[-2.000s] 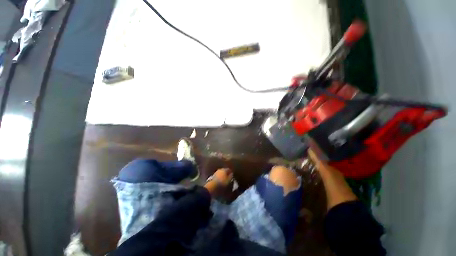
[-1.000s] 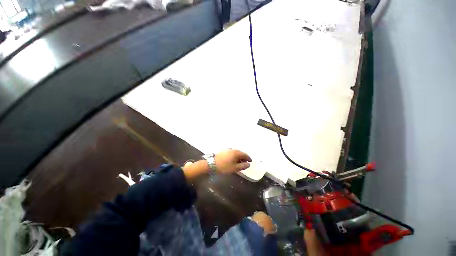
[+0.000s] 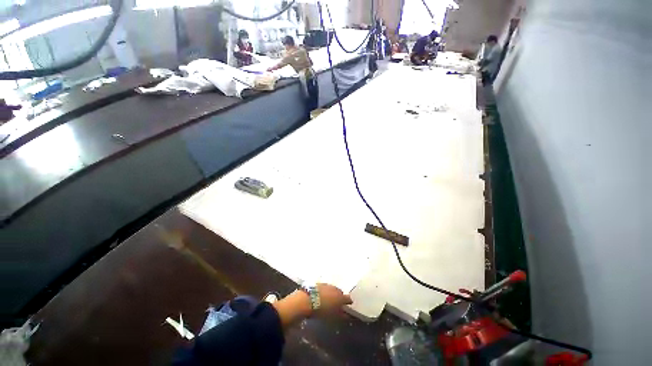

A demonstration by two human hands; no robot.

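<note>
The broad white fabric lay covers the table, with a notched cut edge near me. My left hand, with a watch on the wrist, is at that edge; whether its fingers grip the fabric cannot be told. The red and black cutting machine stands at the lay's near right corner, cut off by the bottom of the picture. Its flat grey base plate is beside the cut edge. My right hand is not in view. The black power cable runs over the lay to the machine.
A dark bar lies by the cable and a grey-green block lies farther left. White offcuts are on the brown table. A pale wall is at right. Several people are farther back, one at the neighbouring table.
The view has tilted up from my legs to the length of the lay. My left hand has come from my lap to the lay's near edge. My right hand has left the view.
</note>
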